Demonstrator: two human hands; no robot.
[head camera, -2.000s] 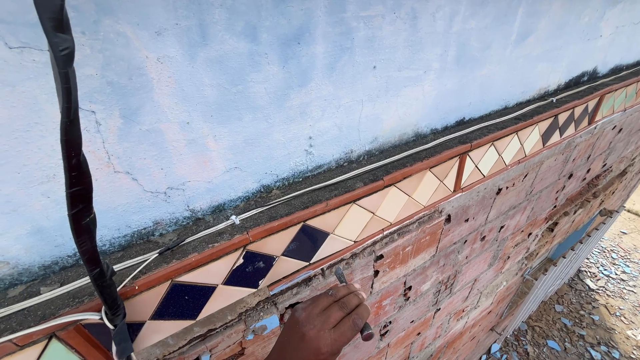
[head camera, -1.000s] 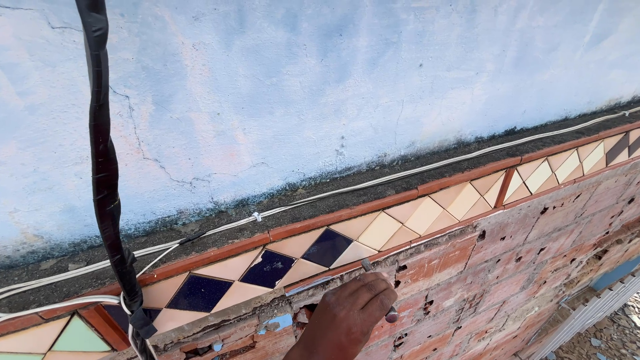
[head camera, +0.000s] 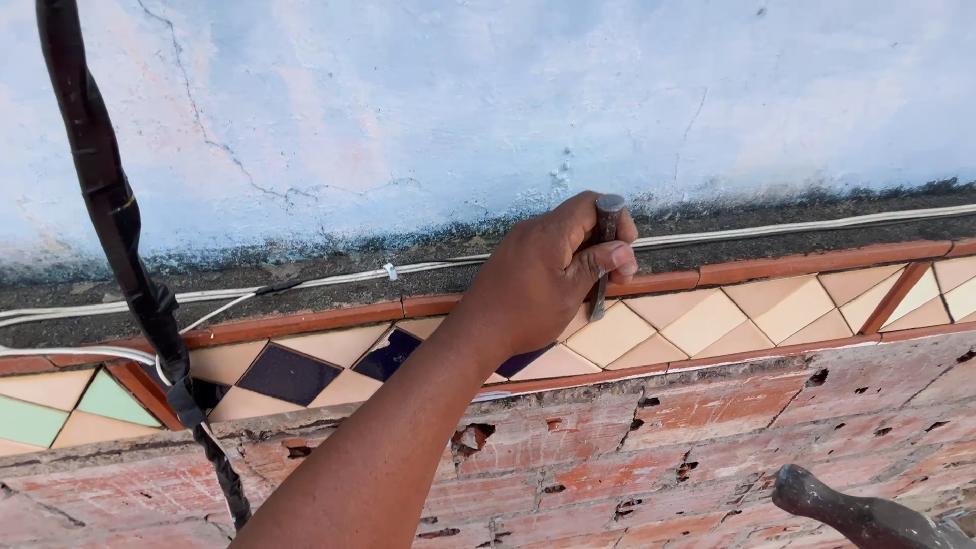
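Observation:
My left hand (head camera: 545, 267) grips a short metal cold chisel (head camera: 608, 221) with its flat struck end up. The blade tip stands on the tile band, at a pale diamond tile (head camera: 621, 335) just below the red trim (head camera: 801, 263). The hand and forearm cover part of the band, including some of the dark blue tiles (head camera: 290, 374). At the lower right, the rounded end of a dark, worn tool (head camera: 831, 499) juts into view; what kind it is cannot be told. My right hand is not in view.
White cables (head camera: 724, 236) run along the dark ledge under the blue painted wall (head camera: 457, 99). A black taped cable bundle (head camera: 114, 198) hangs at left, crossing the tiles. Below lies bare hollow brickwork (head camera: 709, 412) with holes and broken edges.
My left hand has moved up with the chisel, from the lower edge of the tile band onto the tiles near the top trim. The dark tool has appeared at the lower right.

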